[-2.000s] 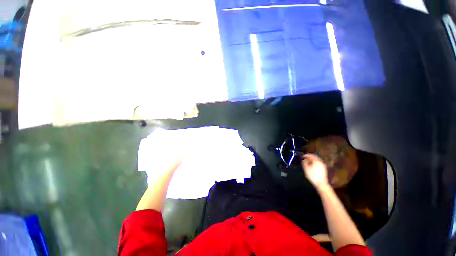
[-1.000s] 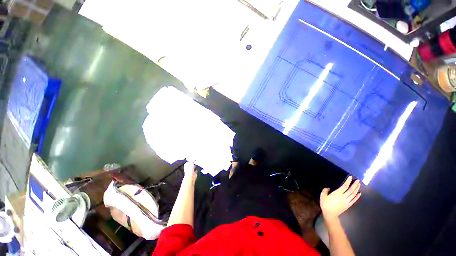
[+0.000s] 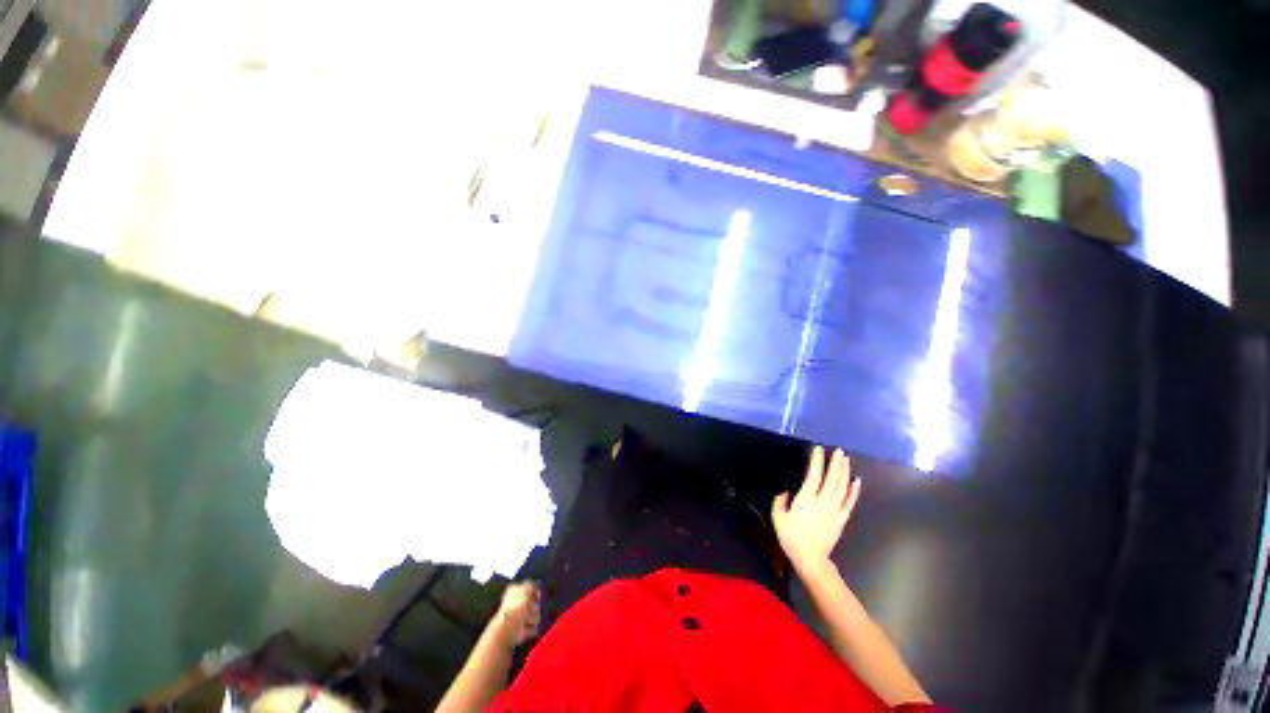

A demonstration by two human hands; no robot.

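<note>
The large blue sewing template (image 3: 641,265) lies on the table in front of me, shiny, with faint outlines and straight slots. My right hand (image 3: 816,513) is at its near edge, fingers spread, holding nothing; whether it touches the edge is not clear. My left hand (image 3: 520,610) is low beside my body, below the white cut pieces, fingers curled; whether it holds anything cannot be told. The white cut pieces (image 3: 404,474) lie in a pile off the table's near edge, at the left.
The white table (image 3: 320,153) runs left and back, its surface overexposed. A dark-framed desktop rack (image 3: 794,56), a red-and-black flask (image 3: 954,67) and round pale items stand at the back right. A dark surface (image 3: 1086,446) is at the right. A blue object (image 3: 17,515) is at far left.
My view has turned, so the template sits straighter in front of me. My left hand has come away from the white pieces towards my body. My right hand remains near the template's near edge.
</note>
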